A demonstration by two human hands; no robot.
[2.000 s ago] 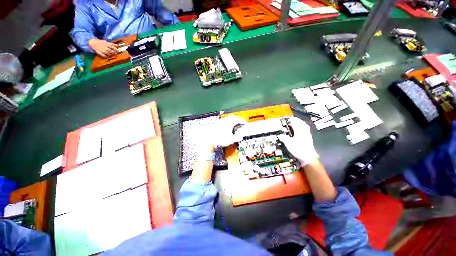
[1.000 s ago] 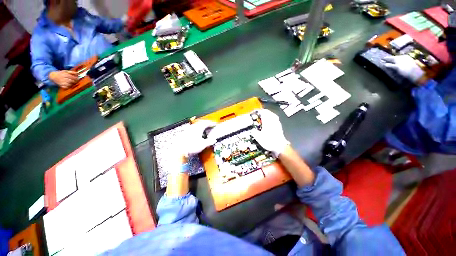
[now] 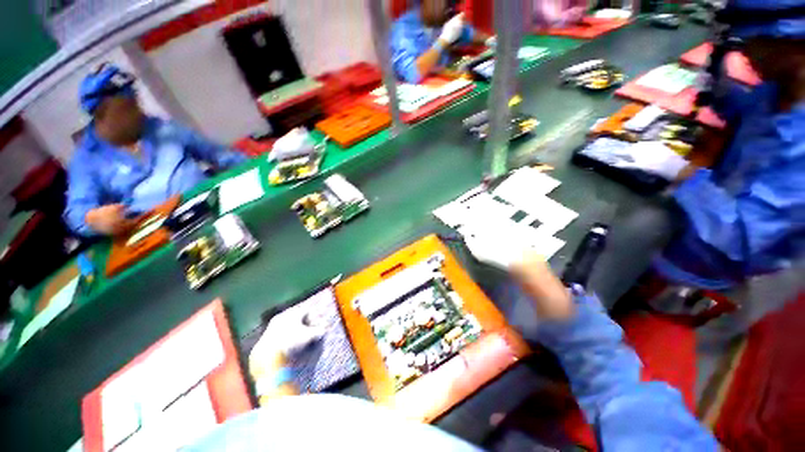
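Note:
A green circuit board (image 3: 426,328) with a pale silver heatsink (image 3: 404,287) along its far edge lies on the orange fixture (image 3: 503,333). The black-edged screw tray (image 3: 334,357) with speckled grey contents is just left of the fixture. My left hand (image 3: 287,342), in a white glove with a light blue wrist band, is over this tray; its fingers are blurred. My right hand (image 3: 507,250), also gloved and blurred, is off the board at the near edge of the loose white pieces (image 3: 521,214). I cannot tell whether either hand holds anything.
The black electric screwdriver (image 3: 586,256) lies right of my right hand. White sheets (image 3: 168,366) lie on a red board (image 3: 229,346) at left. Board assemblies (image 3: 329,206) stand along the belt. A metal post (image 3: 501,106) rises behind the white pieces. People in blue sit across and at right.
Both hands have left the heatsink end of the board. My left hand has moved left over the screw tray, my right hand right to the white pieces. The view has tilted up.

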